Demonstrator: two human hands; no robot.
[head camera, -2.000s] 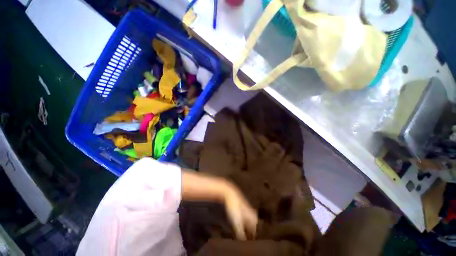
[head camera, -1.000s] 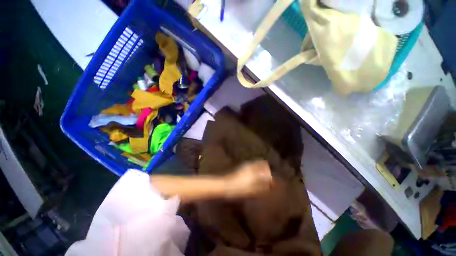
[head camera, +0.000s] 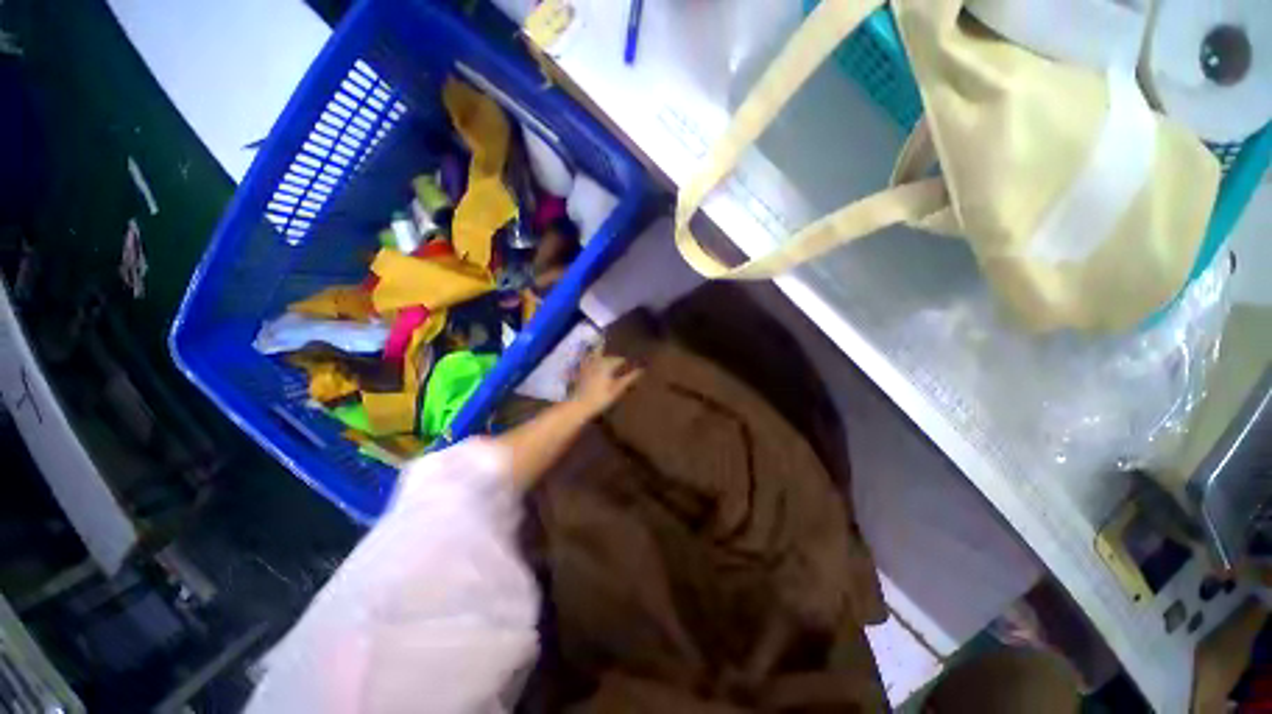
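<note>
Brown cloth lies in a large, creased heap at the lower middle, beside the long white table. My left hand, in a pale pink-white sleeve, reaches in from the lower left. Its fingers are bent at the upper left edge of the brown cloth and appear to pinch it; the fingertips are small and slightly blurred. My right hand is not in view. What lies under the brown cloth is hidden.
A blue plastic basket with colourful scraps and thread spools stands left of the cloth. The white table runs diagonally on the right, bearing a cream tote bag, clear plastic and a large white cone. A brown rounded object shows bottom right.
My left hand has moved up and left from the middle of the cloth to its upper edge. The cloth looks smoother on top. The view has shifted, with the tote bag now farther right.
</note>
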